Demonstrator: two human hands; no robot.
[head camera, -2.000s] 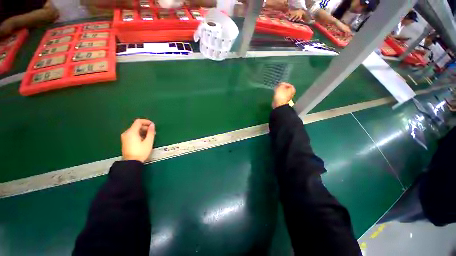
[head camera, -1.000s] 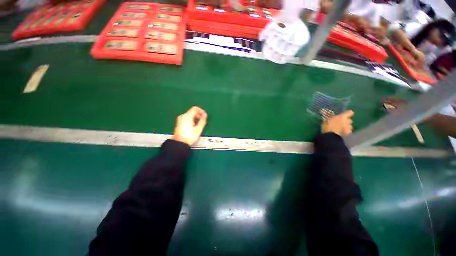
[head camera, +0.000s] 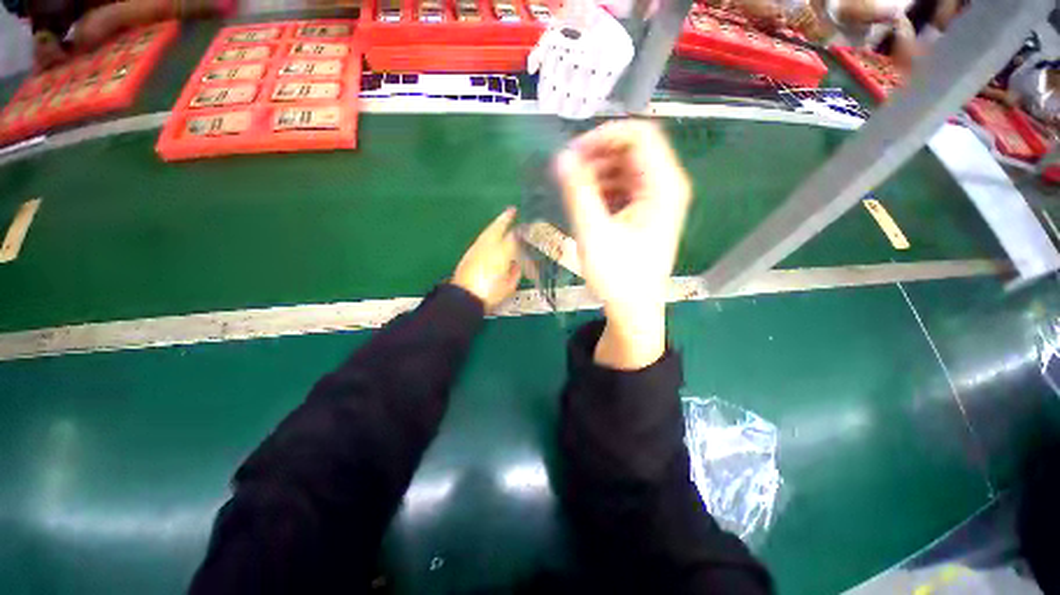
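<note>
My left hand (head camera: 491, 262) is at the belt's near edge, its fingers at a clear adhesive ring sheet (head camera: 539, 273), which is blurred and partly hidden. A cream phone back cover (head camera: 551, 243) shows between my hands, its right end hidden by my right wrist. Whether my left hand also holds the cover is unclear. My right hand (head camera: 628, 192) is raised nearer the camera, blurred, with fingers curled; anything in its fingertips is too blurred to see.
Cream phone back covers lie on the belt at far left (head camera: 20, 230) and right (head camera: 886, 223). A crumpled clear plastic bag (head camera: 735, 459) lies right of my right forearm. A grey post (head camera: 860, 151) slants across the right. Red trays (head camera: 262, 142) and a label roll (head camera: 581, 64) stand across the line.
My right hand has moved left and up, close to my left hand. The ring sheet, earlier at my right hand, is now at my left. The plastic bag has come into view.
</note>
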